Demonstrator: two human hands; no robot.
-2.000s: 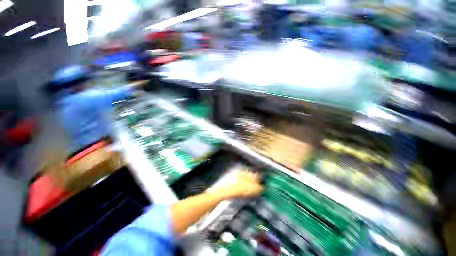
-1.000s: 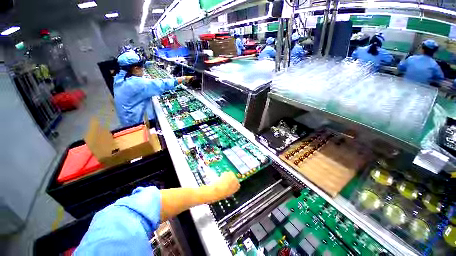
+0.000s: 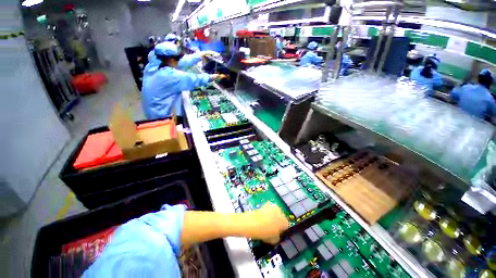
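A green circuit board (image 3: 247, 198) with grey square blocks lies on the white-edged conveyor (image 3: 213, 184). My left hand (image 3: 269, 222) reaches in from the lower left, its fingers curled at the near edge of this board; the fingertips are hidden. A second green board (image 3: 356, 239) lies nearer, with only a narrow dark gap between the two. My right hand is out of the picture.
A black bin (image 3: 49, 231) stands at lower left, another with a cardboard box (image 3: 163, 146) and red sheets behind it. A tan holder (image 3: 375, 190), yellow-topped coils (image 3: 433, 251) and clear trays (image 3: 397, 108) are at right. People in blue work farther up.
The board at my left hand has come nearer along the conveyor with the hand. The wide gap showing metal rails has narrowed, and a gap has opened behind the board. The view has shifted.
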